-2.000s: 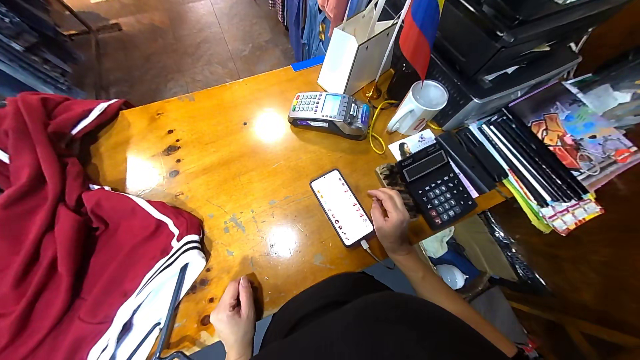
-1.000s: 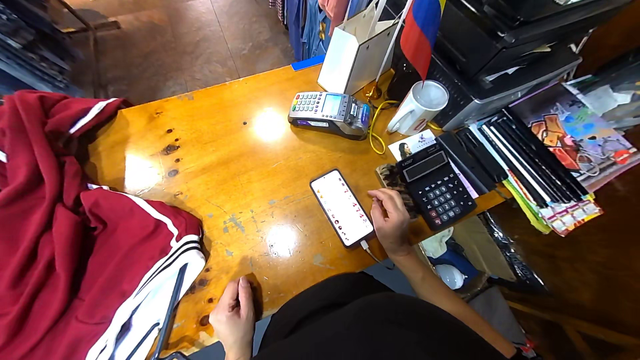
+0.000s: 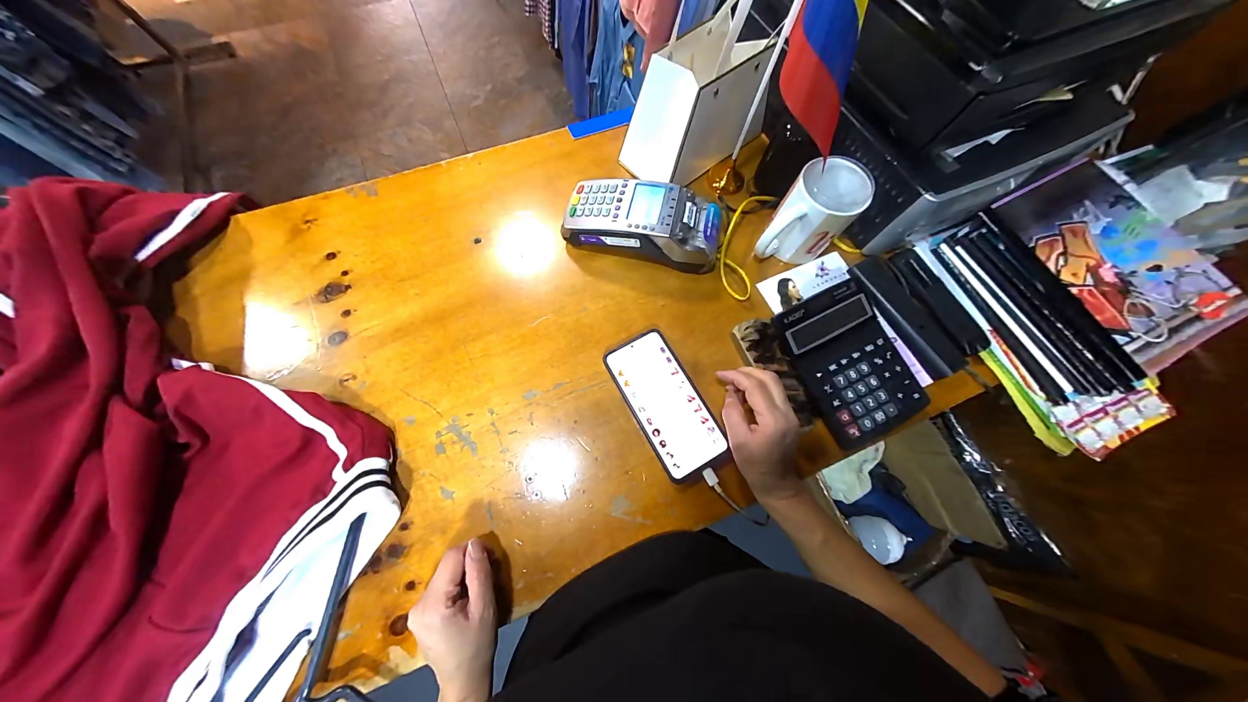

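My right hand (image 3: 762,426) rests on the wooden counter (image 3: 439,292), fingers loosely curled and holding nothing. It lies just right of a smartphone (image 3: 668,405) whose screen is lit and whose lower end has a white cable (image 3: 726,495) plugged in. Beside that hand, on the other side, is a black desk calculator (image 3: 853,366). My left hand (image 3: 456,616) lies at the near edge of the counter, fingers folded, with nothing seen in it. A dark red garment with white stripes (image 3: 253,439) is spread at the left, with a black hanger (image 3: 336,595) on its white part.
A card payment terminal (image 3: 639,219) sits near the far edge. Behind it stand a white paper bag (image 3: 682,117), a small flag (image 3: 819,73) and a white mug (image 3: 819,210). A black printer (image 3: 936,127) and a stack of folders (image 3: 1043,312) are at the right. Clothes (image 3: 609,58) hang beyond the counter.
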